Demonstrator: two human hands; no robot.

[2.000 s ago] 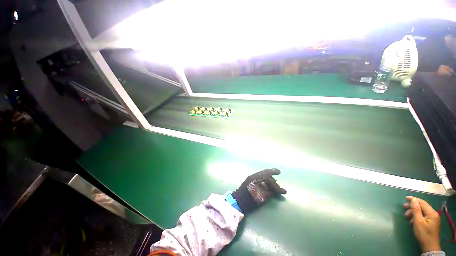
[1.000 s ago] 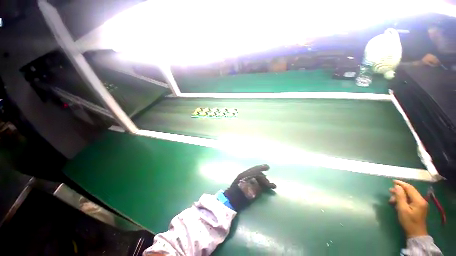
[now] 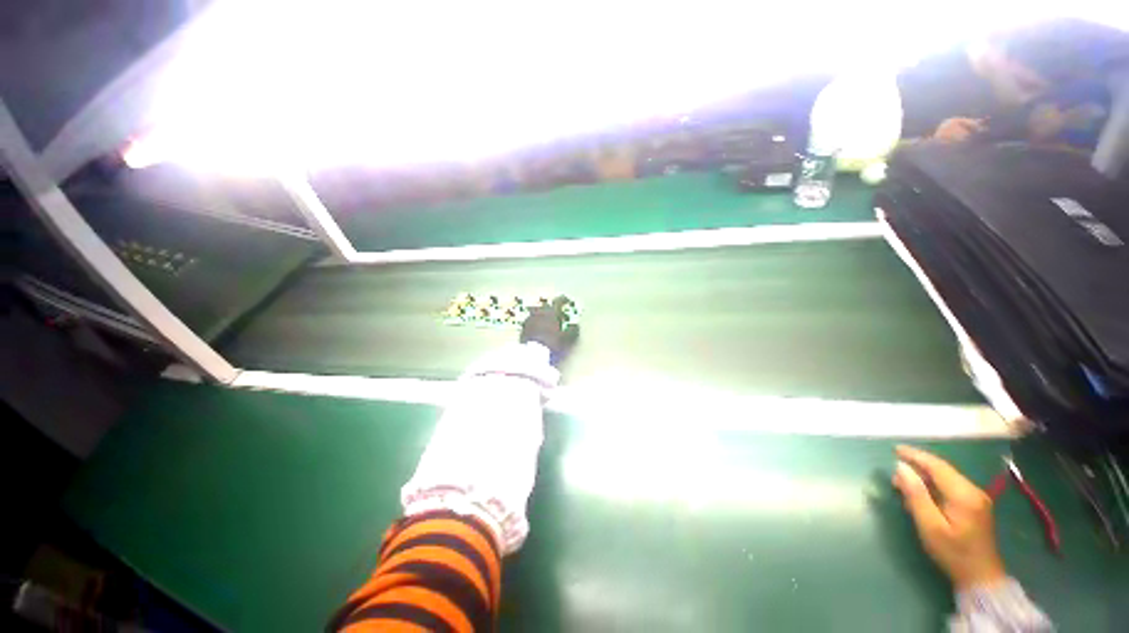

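A populated PCB panel (image 3: 485, 309) with a row of yellow-and-black raised parts lies on the dark green conveyor belt (image 3: 718, 309). My left hand (image 3: 549, 327), in a black glove, reaches over the near rail and is at the panel's right end. The hand is small and blurred, so I cannot tell whether its fingers grip the panel. My right hand (image 3: 948, 509) is bare and rests low over the green bench at the right, with nothing seen in it. Red-handled pliers (image 3: 1035, 505) lie just right of it.
White rails (image 3: 334, 388) edge the belt. A large stack of black cases (image 3: 1003, 247) stands at the right. A clear bottle (image 3: 813, 179) and a pale fan (image 3: 857, 121) stand behind the belt. Another panel (image 3: 155, 256) shows at far left. A person's hand (image 3: 960, 129) shows at the back right.
My left hand has moved from above the bench forward onto the belt, to the panel's right end. The view has swung right, showing more of the black stack. My right hand stays beside the pliers.
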